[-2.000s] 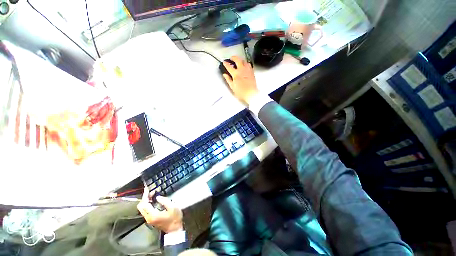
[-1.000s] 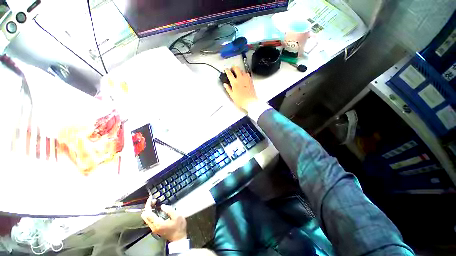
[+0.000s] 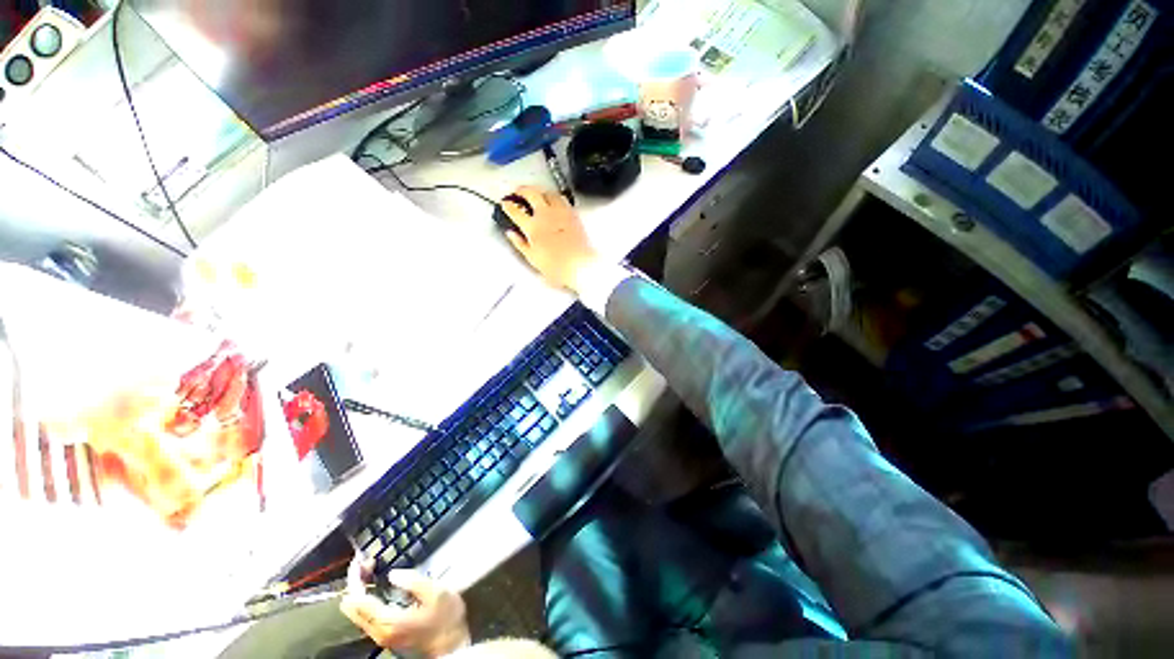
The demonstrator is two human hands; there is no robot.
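Observation:
My right hand (image 3: 551, 234) rests over a small black mouse (image 3: 505, 216), palm down, and hides most of it. A long black keyboard (image 3: 483, 444) with pale-lit keys lies slanted along the desk's near edge. My left hand (image 3: 409, 621) is low in the picture at the keyboard's left end, fingers bent by the corner. A small dark patch shows between its thumb and fingers; I cannot tell whether it is held. A plain black pad (image 3: 577, 473) lies in front of the keyboard. A phone (image 3: 341, 444) with a red picture lies left of the keyboard.
A wide monitor (image 3: 386, 58) stands at the far side. A blue object (image 3: 520, 135), black cup (image 3: 603, 158) and pink mug (image 3: 667, 106) stand beyond the mouse. Overexposed papers (image 3: 348, 270) and a red-orange patch (image 3: 180, 444) are at left. Blue binders (image 3: 1017, 180) fill the right shelf.
The view has shifted, so the desk things sit further left and mostly lower, and more monitor and binders show. My right hand stays on the mouse, my left at the keyboard's left end.

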